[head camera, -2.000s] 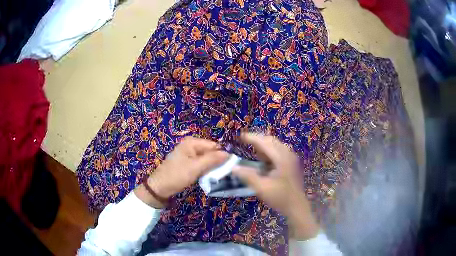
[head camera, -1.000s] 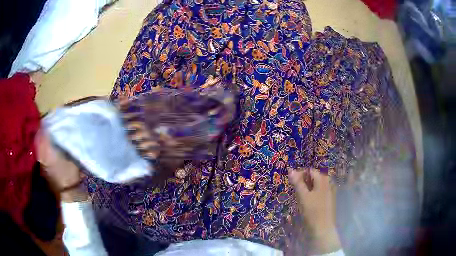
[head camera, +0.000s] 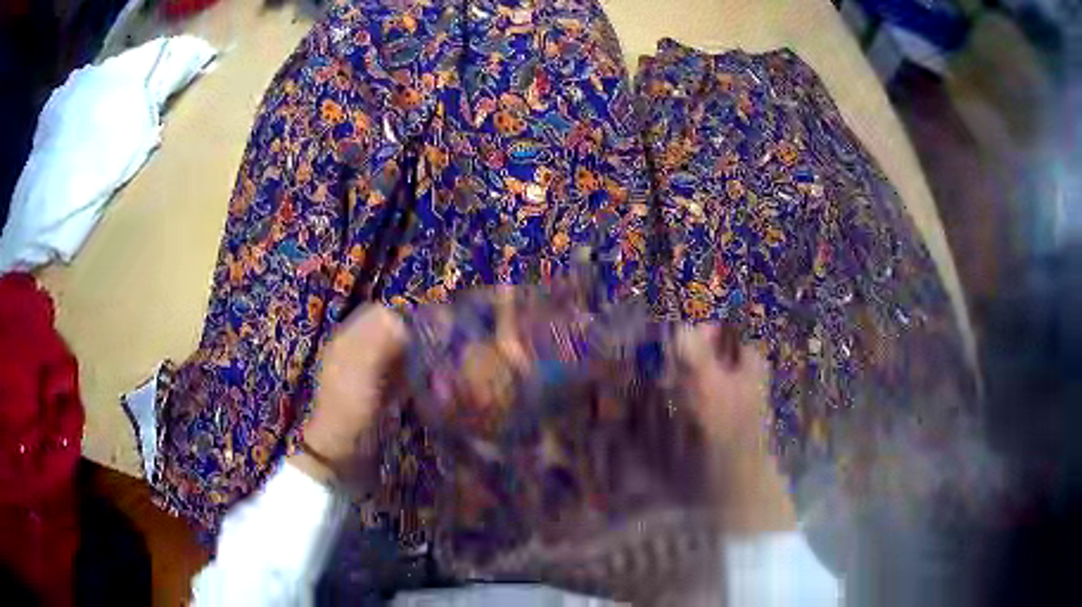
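Note:
A dark-blue printed garment (head camera: 510, 131) with orange, red and white motifs lies spread in front of me. My left hand (head camera: 352, 385) is closed on a part of it at centre left. My right hand (head camera: 726, 409), blurred, is closed at the other side of the same part. The cloth between my hands is raised and motion-blurred, with a striped or ruffled band along its lower part. A small pale end (head camera: 145, 417) sticks out at the garment's left edge. My fingertips are too blurred to see in detail.
A second printed garment (head camera: 759, 178) lies at the right, blurred lower down. White cloth (head camera: 89, 142) lies at the upper left of the tan table (head camera: 154, 285). Red cloth (head camera: 36, 403) hangs at the left edge. Dark, blurred goods stand at the upper right.
The pale-lined part in my left hand is no longer held up; a small pale end now shows at the left edge. My left hand has moved right, and cloth is now stretched between both hands.

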